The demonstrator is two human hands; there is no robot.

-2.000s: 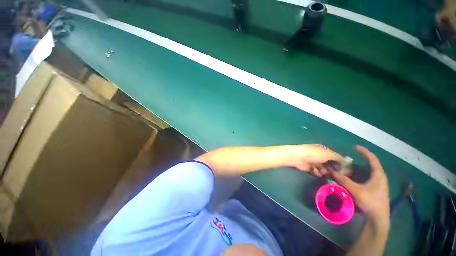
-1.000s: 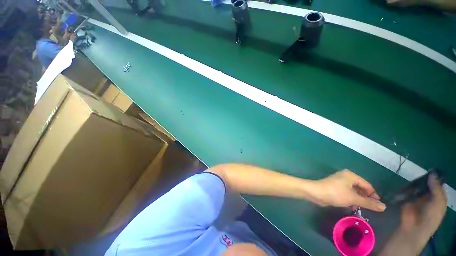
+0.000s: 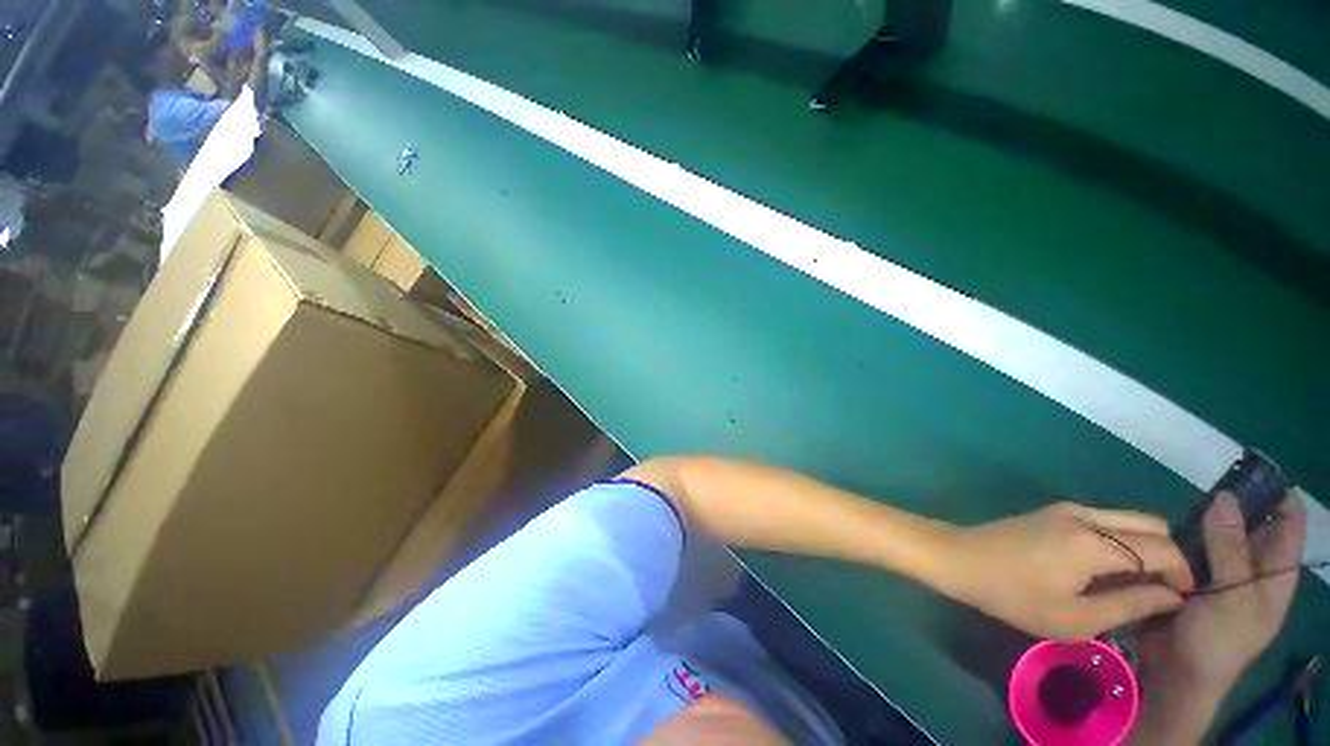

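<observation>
A hair dryer body with a flared pink end [image 3: 1074, 694] is on the green bench at the lower right, just below my hands, its pink ring facing up. My right hand [image 3: 1237, 598] holds a black handle [image 3: 1233, 510], tilted, at the right. My left hand [image 3: 1072, 571] is at the handle's lower end, with its fingertips pinched on a thin dark wire [image 3: 1120, 551] that loops over the fingers. A thin reddish wire [image 3: 1254, 576] crosses my right hand. The join between wires and body is hidden by the hands.
Blue-handled cutters [image 3: 1278, 705] lie at the lower right. Dark handles [image 3: 855, 70] of partly assembled dryers show beyond the white rail [image 3: 904, 292]. Small silvery bits [image 3: 407, 159] lie on the bench. A large cardboard carton [image 3: 292, 466] stands at the left. Another person [image 3: 190, 117] is at the far upper left.
My left hand has moved right to meet the black handle and now pinches a wire. The handle in my right hand is steadier and more upright. The view has shifted, and items appear displaced.
</observation>
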